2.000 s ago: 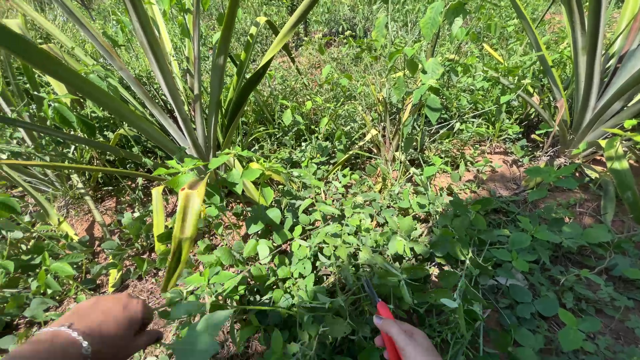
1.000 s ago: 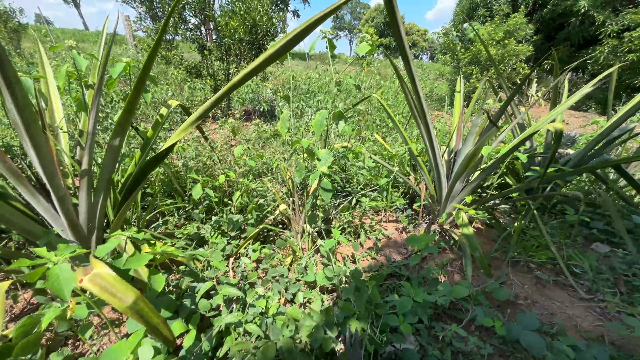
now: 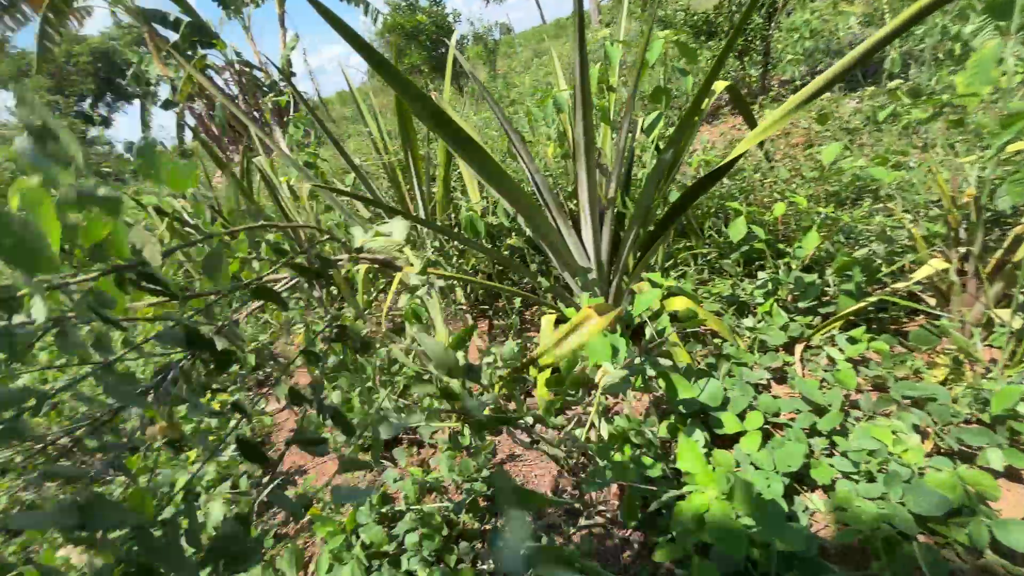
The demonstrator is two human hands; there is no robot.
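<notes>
Neither of my hands shows in the head view now, nor does the red-handled tool. A large plant with long, stiff, sword-shaped leaves [image 3: 588, 200] stands at the upper middle. At its base a yellowed, drooping leaf [image 3: 578, 332] hangs over low broad-leaved weeds [image 3: 736, 480]. Blurred leafy stems [image 3: 160, 336] fill the left side, close to the camera; what holds them, if anything, cannot be seen.
Patches of reddish bare soil [image 3: 528, 464] show between the weeds. More long-leaved plants [image 3: 408, 152] stand behind on the left, with trees [image 3: 80, 80] farther back. Dry stalks [image 3: 972, 272] rise at the right edge.
Two seconds ago my left hand was at the lower left and my right hand held a red-handled tool; both are out of view. The view has swung up, then left.
</notes>
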